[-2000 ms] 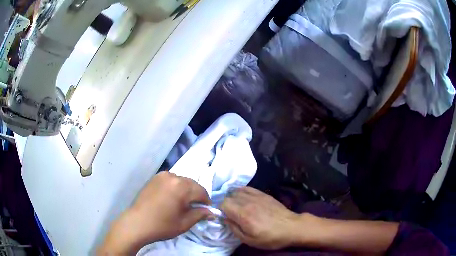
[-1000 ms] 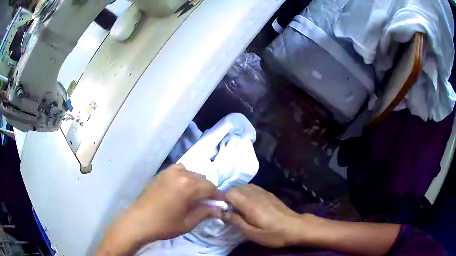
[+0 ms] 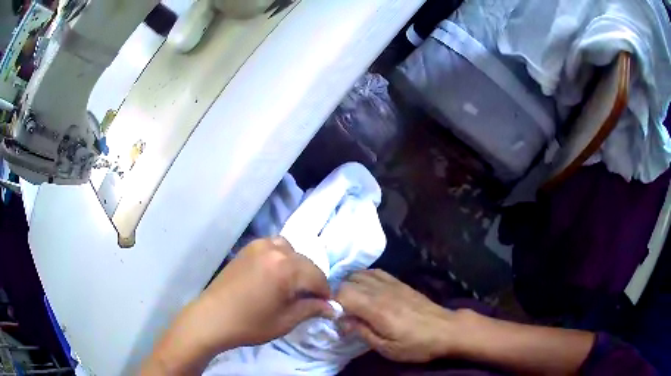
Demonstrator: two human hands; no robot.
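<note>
A white garment [image 3: 353,224] lies bunched in the lap, below the front edge of the table. My left hand [image 3: 268,294] and my right hand [image 3: 390,314] meet over it, fingertips almost touching. Both pinch a small white edge or strip [image 3: 336,309] of the cloth between them. Only a short bit of it shows; the fingers hide the rest. Whether it is a folded edge or a separate strip, I cannot tell.
A sewing machine [image 3: 62,139] stands on the white table [image 3: 243,154] at left. A grey wrapped bundle [image 3: 485,110] and a clear plastic bag [image 3: 368,110] lie beyond the table edge. White cloth [image 3: 640,95] hangs over a brown-edged chair [image 3: 607,132] at right.
The hands have shifted slightly right and closer together. Less of the white strip shows between the fingertips than before. The machine sits slightly higher in the view.
</note>
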